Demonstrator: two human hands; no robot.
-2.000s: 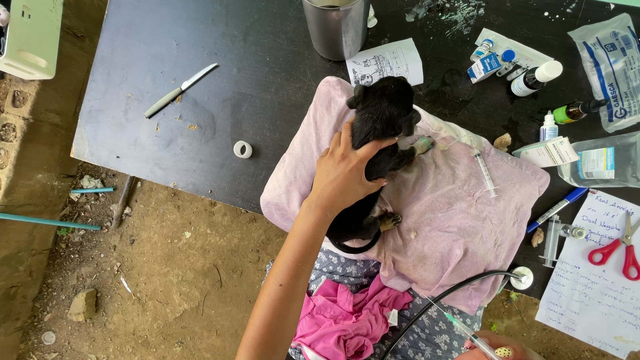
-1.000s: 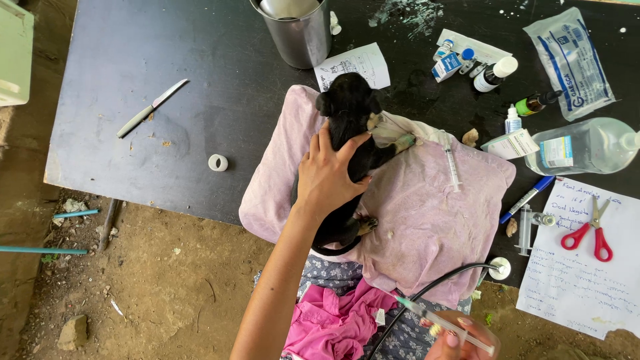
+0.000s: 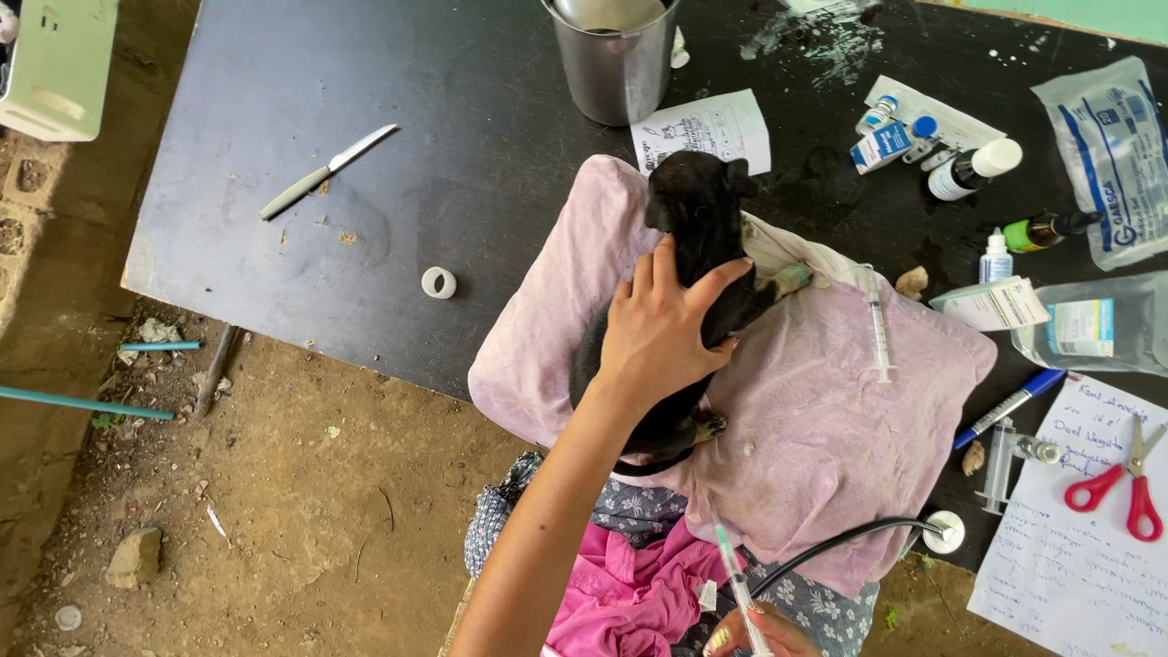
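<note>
A small black puppy [image 3: 698,205] lies on a pink towel [image 3: 821,438], its head toward the steel container. My left hand [image 3: 662,319] rests over its back and shoulders, fingers curled around both sides. One foreleg, with a greenish wrap near the paw, reaches right toward thin tubing and a syringe [image 3: 879,333] lying on the towel. Low in the view, my right hand [image 3: 766,630] holds another syringe [image 3: 737,575] with a green needle hub, pointing up and left. Part of that hand is cut off by the bottom edge.
A knife [image 3: 328,173] and white ring [image 3: 439,283] lie on the dark table [image 3: 274,91]. A steel container [image 3: 616,64] stands behind the puppy. At right are several vials and bottles, a marker [image 3: 1008,409], red-handled scissors [image 3: 1118,484] on paper, and a stethoscope [image 3: 943,532]. Pink cloth [image 3: 630,593] is below.
My right hand has moved left with its syringe relative to the towel, and the syringe now points more steeply upward. My left hand stays on the puppy's back.
</note>
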